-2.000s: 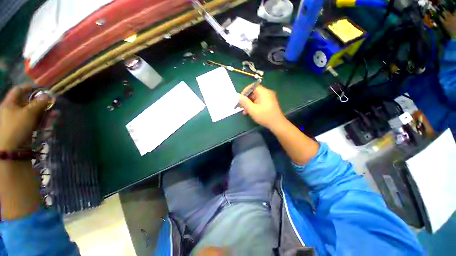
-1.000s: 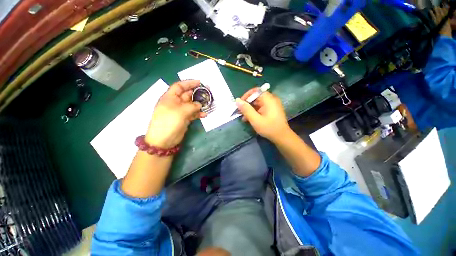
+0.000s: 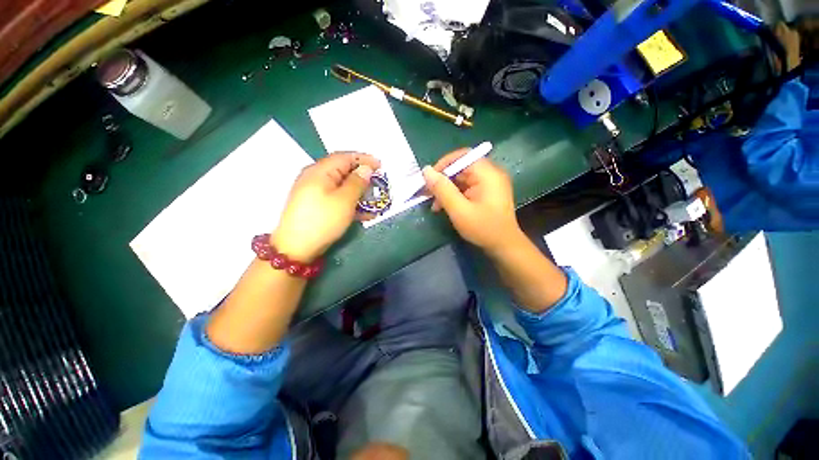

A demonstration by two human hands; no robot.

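My left hand [image 3: 325, 202], with a dark red bead bracelet at the wrist, holds a round watch head [image 3: 374, 194] between thumb and fingers over the lower part of a small white lined sheet [image 3: 364, 126]. The watch head shows a metallic rim and some gold and dark parts. My right hand [image 3: 471, 193] holds slim tweezers [image 3: 469, 159], white in the glare, beside the sheet's right edge. The tweezers' tip is close to the sheet's lower right edge and apart from the watch head. A larger blank white paper [image 3: 224, 211] lies left, partly behind my left hand.
A whitish bottle [image 3: 166, 101] is at back left. Dark trays [image 3: 45, 350] stand far left. A brass-coloured rod [image 3: 404, 96] lies behind the sheet. A black round-bodied item [image 3: 514, 67] and a blue bar [image 3: 606, 47] are at back right. Another person's blue sleeve [image 3: 772, 162] shows far right.
My left hand came from the tray stack at far left to the lined sheet with the watch head. Since then the watch head has turned over or tilted. My right hand has stayed near the sheet.
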